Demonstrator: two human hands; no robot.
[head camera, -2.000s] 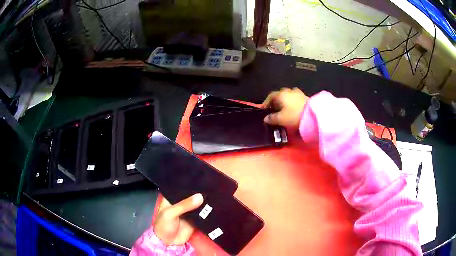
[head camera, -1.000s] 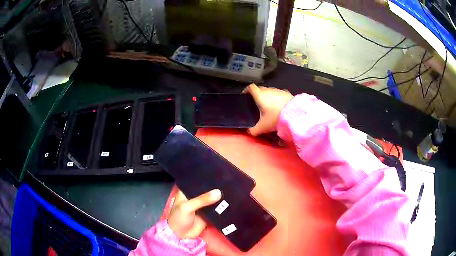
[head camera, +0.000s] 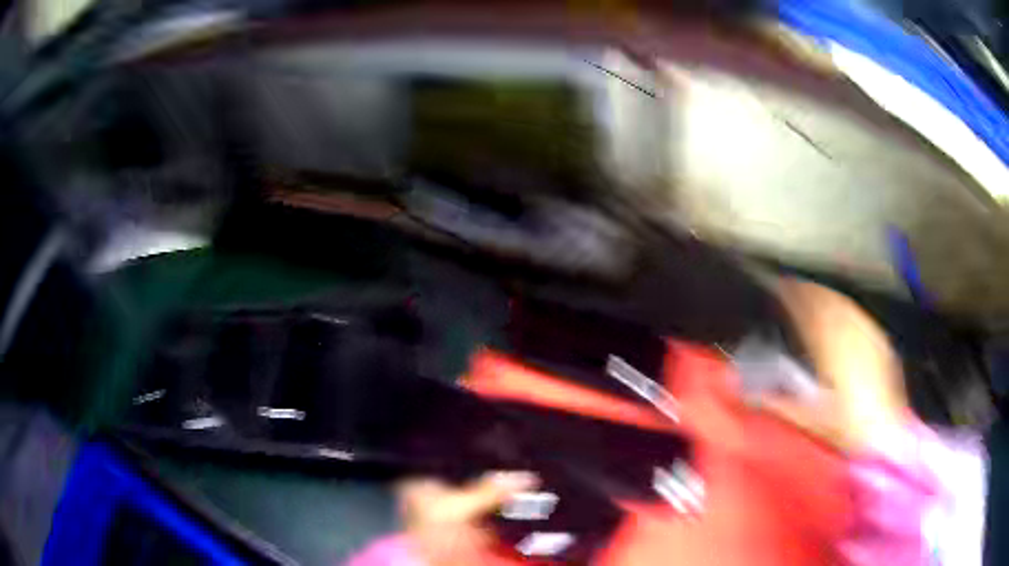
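Observation:
The view is strongly blurred. My left hand (head camera: 448, 511) is at the bottom centre, closed on stacked black phones (head camera: 570, 503), with two white stickers showing near my thumb. More dark phones lie at the mat; one (head camera: 581, 348) with a white sticker is at its back edge, and another sticker shows just right of the held phones. My right hand (head camera: 850, 359) is at the right, closed around a blurred grey-white shape that looks like the barcode scanner (head camera: 769, 370). The orange-red mat (head camera: 730, 486) lies beneath.
A black tray (head camera: 249, 439) with several phones is at the left on the green bench. A blue crate (head camera: 83, 509) is at the lower left. The blurred power strip (head camera: 520, 232) and olive panel (head camera: 503, 127) are behind. White paper (head camera: 970, 498) is at the right edge.
My right hand has let go of the phone at the back and moved right to the scanner. My left hand still holds the phones. The camera view has shifted, so the bench appears lower.

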